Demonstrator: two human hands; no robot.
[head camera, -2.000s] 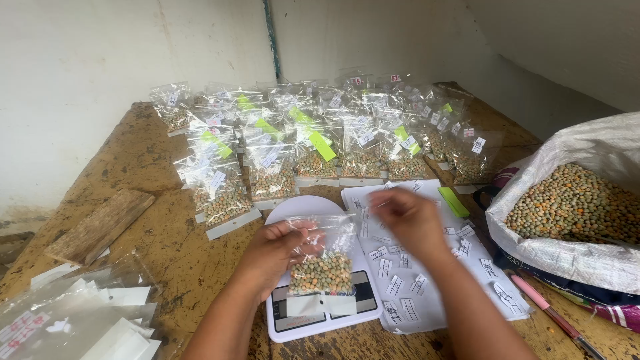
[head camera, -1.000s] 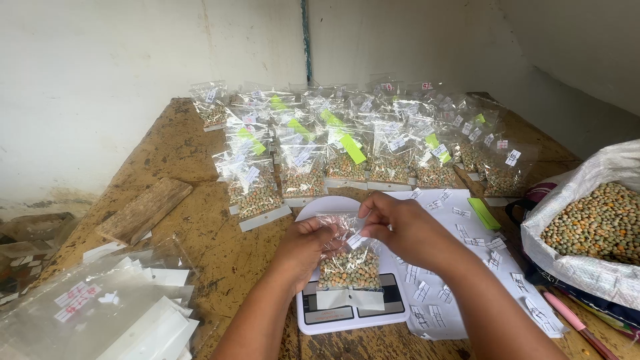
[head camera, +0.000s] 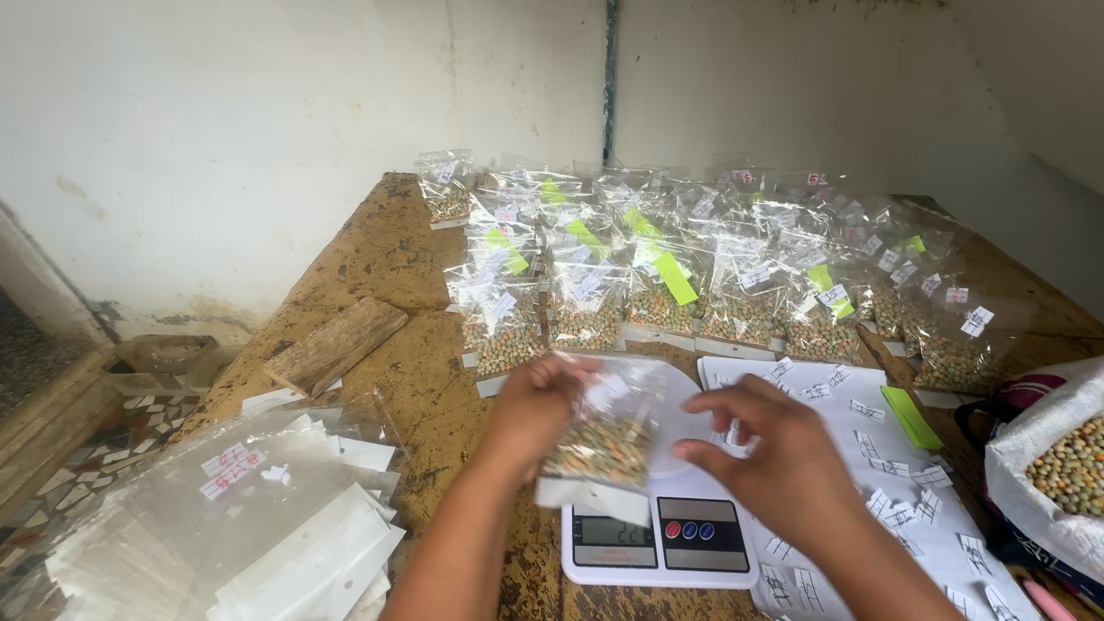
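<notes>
My left hand (head camera: 539, 405) pinches the top left corner of a clear plastic bag of dried peas (head camera: 604, 431), which has a small paper label and a white strip along its lower edge. The bag hangs tilted over a white digital kitchen scale (head camera: 660, 552). To the right, my right hand (head camera: 750, 440) is off the bag, its thumb and fingers apart, above the scale's edge and white sheets (head camera: 828, 466) strewn with small written paper labels. I see nothing held in it. Rows of filled bags (head camera: 660, 302) stand beyond the scale, some with lime green strips.
Empty clear bags (head camera: 216, 517) lie piled at the left front, near a wooden block (head camera: 336, 345). On the right stands a white woven sack (head camera: 1009, 448) of dried peas. A green strip (head camera: 912, 418) lies on the sheets; a pink pen (head camera: 1045, 599) is at the lower right.
A second ago both hands were at the bag's top; now my right hand is off it, to the right, and my left hand holds the bag alone, tilted. The view has shifted.
</notes>
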